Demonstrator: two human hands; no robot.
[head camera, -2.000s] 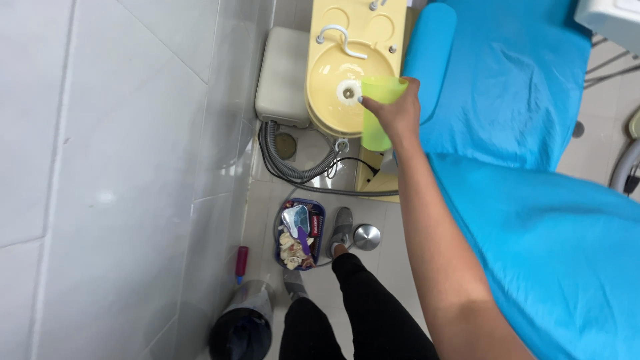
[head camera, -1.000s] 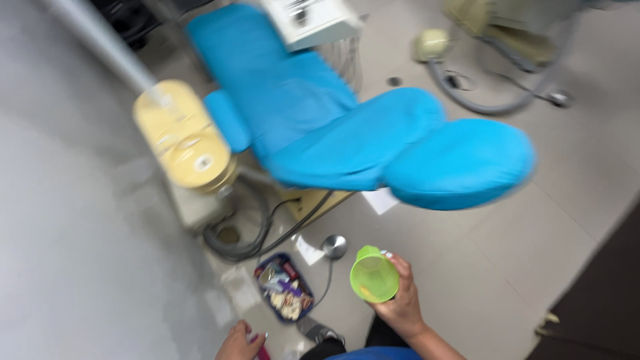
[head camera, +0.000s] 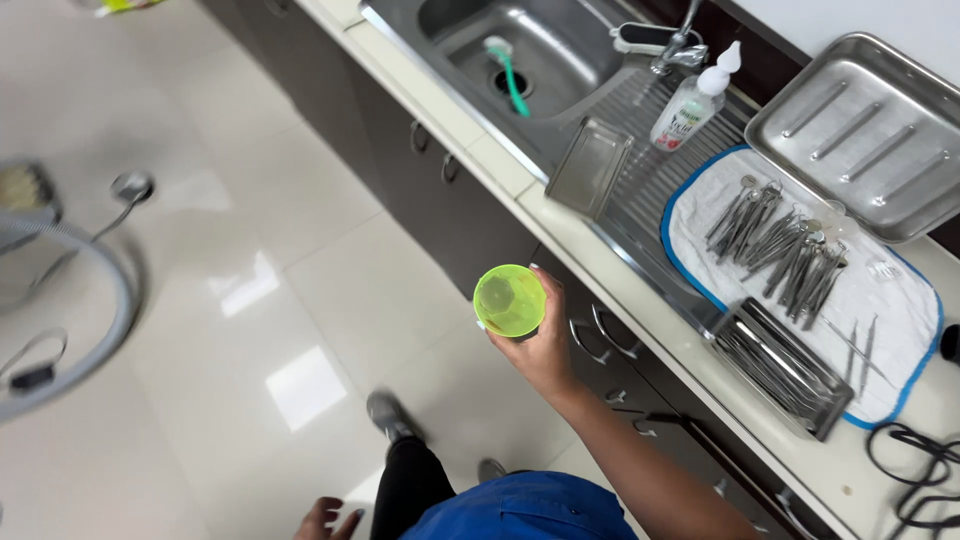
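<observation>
My right hand (head camera: 536, 337) is closed around a translucent lime-green plastic cup (head camera: 511, 300), held over the floor beside the counter, its open mouth facing up. Some small brownish marks show inside it. At the bottom edge, my left hand (head camera: 328, 519) hangs low, partly out of view, fingers apart, with nothing seen in it. Beyond the cup, a green-handled brush (head camera: 510, 75) lies in the steel sink (head camera: 551, 45) across the drain. A pump soap bottle (head camera: 688, 109) stands on the ribbed drainboard, near a small metal tray (head camera: 590, 166).
On a blue-edged white towel (head camera: 705, 202) lie many dental instruments (head camera: 795, 247). A steel box of instruments (head camera: 780, 367) sits at the counter's front edge, a large steel tray (head camera: 862, 127) behind. Black cables (head camera: 919, 465) lie at right; a foot pedal (head camera: 133, 186) and grey hose (head camera: 124, 300) at left.
The view has swung from the yellow basin and blue dental chair to the sink counter. The cup, over the basin two seconds ago, remains in my right hand.
</observation>
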